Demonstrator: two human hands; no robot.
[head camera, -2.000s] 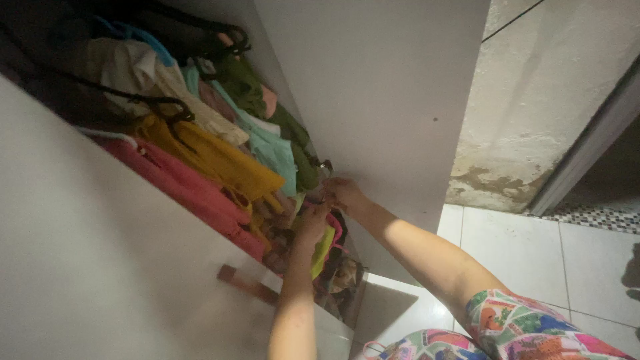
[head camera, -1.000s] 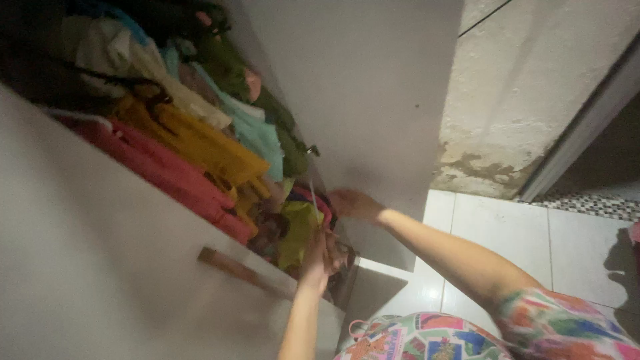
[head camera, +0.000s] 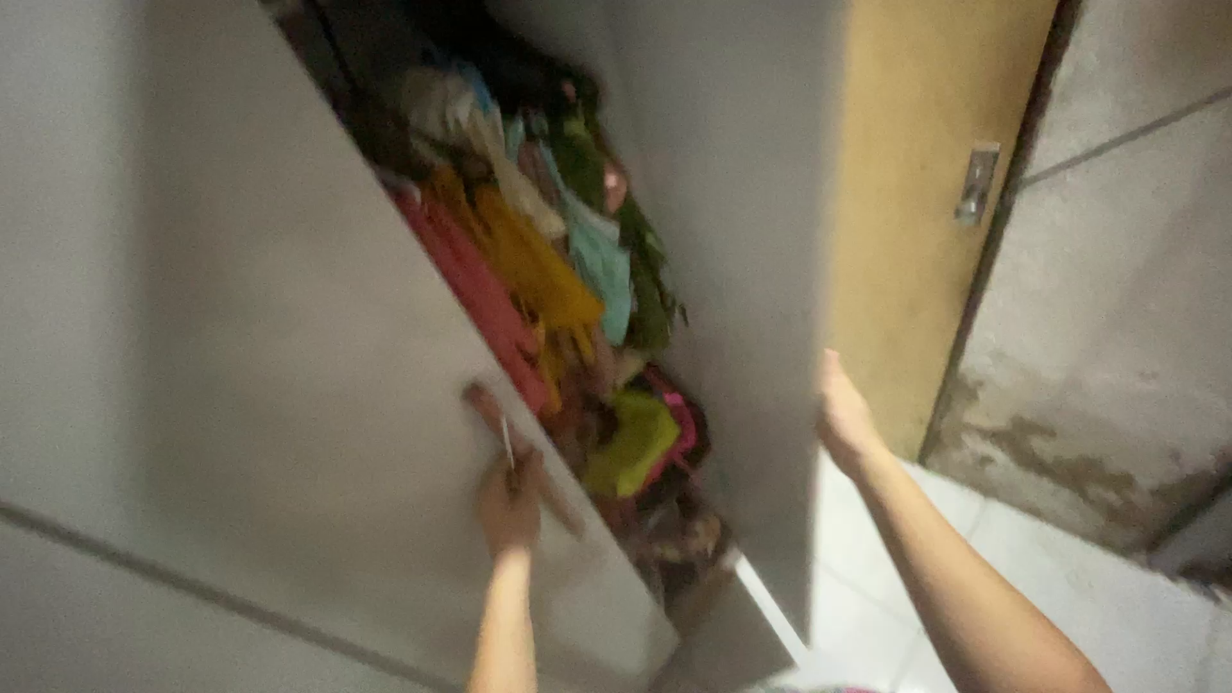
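Observation:
My left hand (head camera: 510, 505) is at the wooden handle (head camera: 560, 502) on the left wardrobe door (head camera: 318, 366), with a thin white stick-like item (head camera: 507, 438) between its fingers; blur hides how it grips. Against the outer edge of the right door (head camera: 741, 289) rests my right hand (head camera: 844, 414), its fingers extended. Clothes fill the gap between the doors: a red garment (head camera: 472, 289), a mustard one (head camera: 539, 260), a light teal one (head camera: 602, 260) and dark green ones. Lower down are a yellow-green cloth (head camera: 630, 443) and a pink-edged item (head camera: 685, 423).
Behind the right door stands a yellowish door (head camera: 924, 192) with a metal handle (head camera: 977, 188). A stained wall (head camera: 1107, 337) is to its right. White floor tiles (head camera: 866, 539) lie below.
My left hand has moved from the clothes to the left door's handle. My right hand has moved from near the clothes to the right door's edge. The gap between the doors is narrower.

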